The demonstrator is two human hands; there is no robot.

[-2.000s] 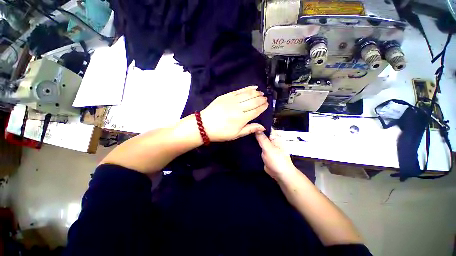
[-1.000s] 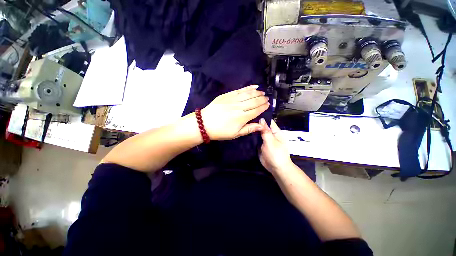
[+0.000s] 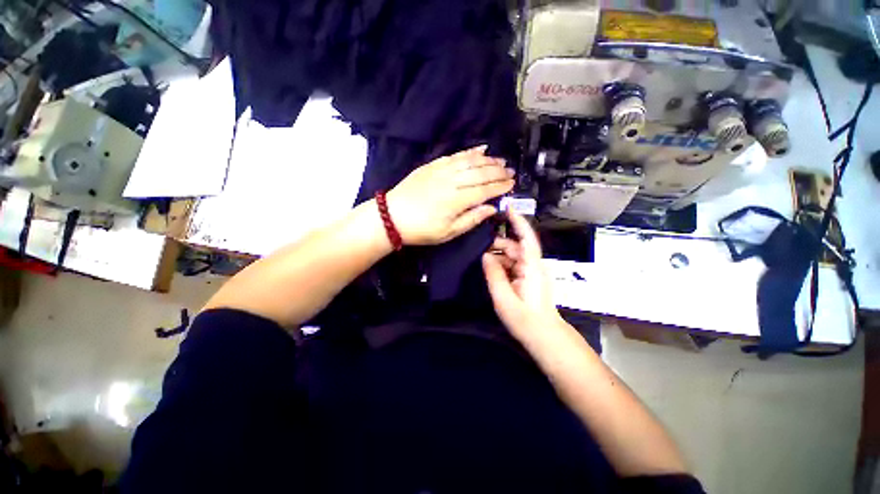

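The dark garment piece runs under my hands along the left side of the overlock machine and down to my lap. My left hand lies flat on the cloth, its fingertips beside the needle area. A small white label shows at the cloth's right border, just below the needle area. My right hand is below it, with one fingertip at the label and the thumb and another finger at the cloth edge. The exact grip is partly hidden.
A dark cloth heap lies behind. White sheets lie to the left, beside a second sewing machine. A dark strip with cords lies at the right of the table.
The white label has come into view at the seam. My right hand's fingers have spread from their closed pinch near my left thumb. My left hand has moved slightly up, and the view has shifted a little.
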